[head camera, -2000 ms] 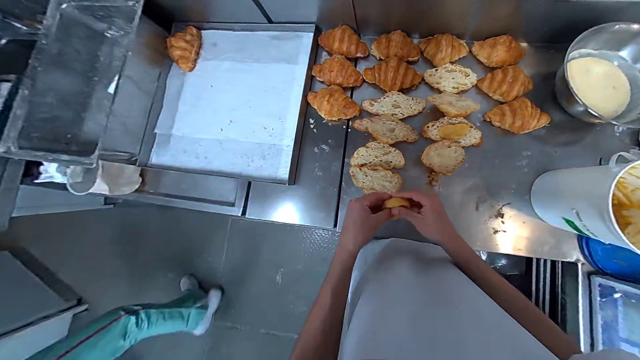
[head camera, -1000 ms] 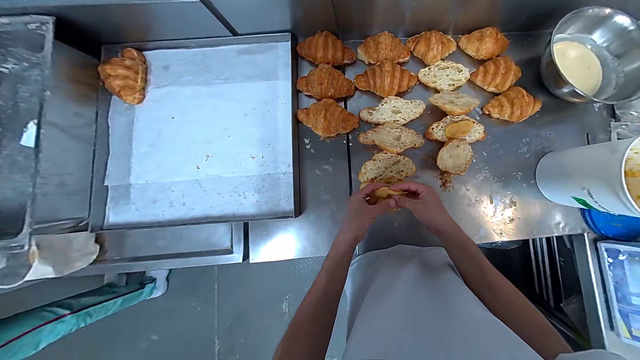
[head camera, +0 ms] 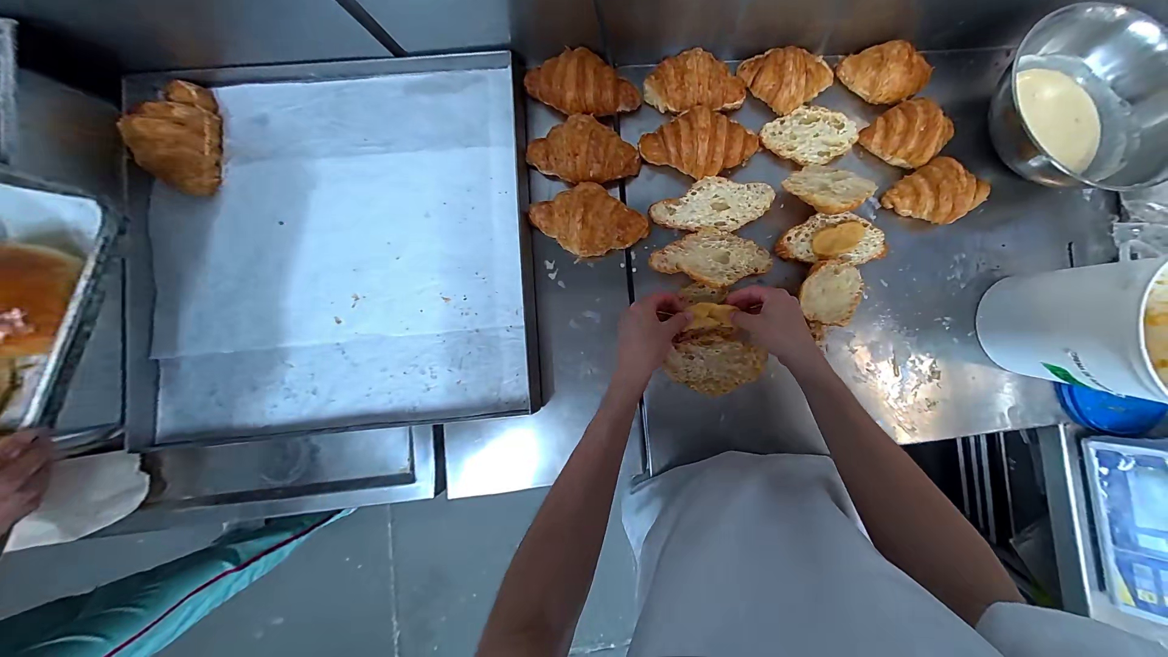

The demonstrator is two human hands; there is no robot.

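Observation:
My left hand [head camera: 652, 336] and my right hand [head camera: 771, 321] pinch the two sides of a soft yellow slice [head camera: 710, 317], held over a cut croissant half [head camera: 716, 363] near the counter's front edge. Cut halves [head camera: 714, 203] lie face up just beyond my hands. To the right, one half carries a yellow-orange piece [head camera: 838, 239]. Whole-looking golden croissants [head camera: 584, 151] stand in rows on the steel counter behind. Another croissant [head camera: 173, 137] sits at the upper left corner of a paper-lined tray [head camera: 534, 274].
A steel bowl of pale cream [head camera: 1100, 100] stands at the back right, with a white bucket [head camera: 1068, 324] in front of it. At far left, another person's hand [head camera: 23, 470] is at the edge of a tray [head camera: 91, 310] holding browned food. A blue lid [head camera: 1109, 411] lies under the bucket.
The yellow piece between my hands shows as a spread slice above a cut half. At left, a tray with browned food and another person's hand have come into view. The view has shifted left.

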